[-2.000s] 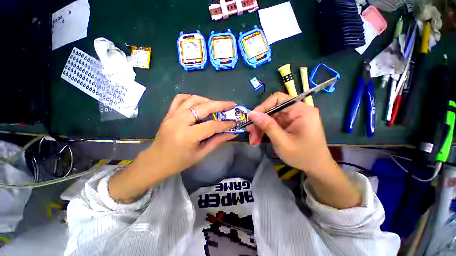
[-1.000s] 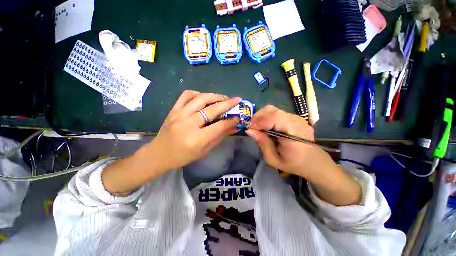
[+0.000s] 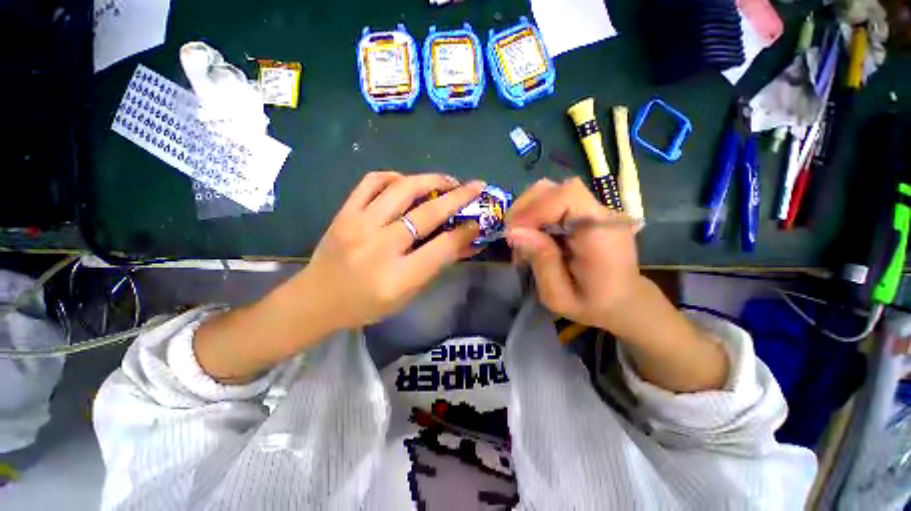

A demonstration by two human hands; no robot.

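My left hand (image 3: 385, 245), with a ring on one finger, holds a small open blue smartwatch (image 3: 491, 212) near the bench's front edge. Its inner parts show between the fingers, and the rest is hidden by them. My right hand (image 3: 574, 250) is closed on thin metal tweezers (image 3: 599, 224), which point left toward the watch and lie almost level. The tweezers are blurred and their tips are hard to see; I cannot tell if they touch the watch.
Three blue watch housings (image 3: 455, 68) stand in a row behind. A small blue part (image 3: 521, 141), a yellow screwdriver (image 3: 591, 145), a pale stick (image 3: 625, 165) and a blue bezel frame (image 3: 662, 129) lie right. Further right are blue-handled pliers (image 3: 751, 190). Left are a label sheet (image 3: 160, 125) and battery (image 3: 280, 83).
The view has shifted slightly. The tweezers have swung from steeply slanted to nearly level, and my right hand has turned with them. My left hand still holds the watch.
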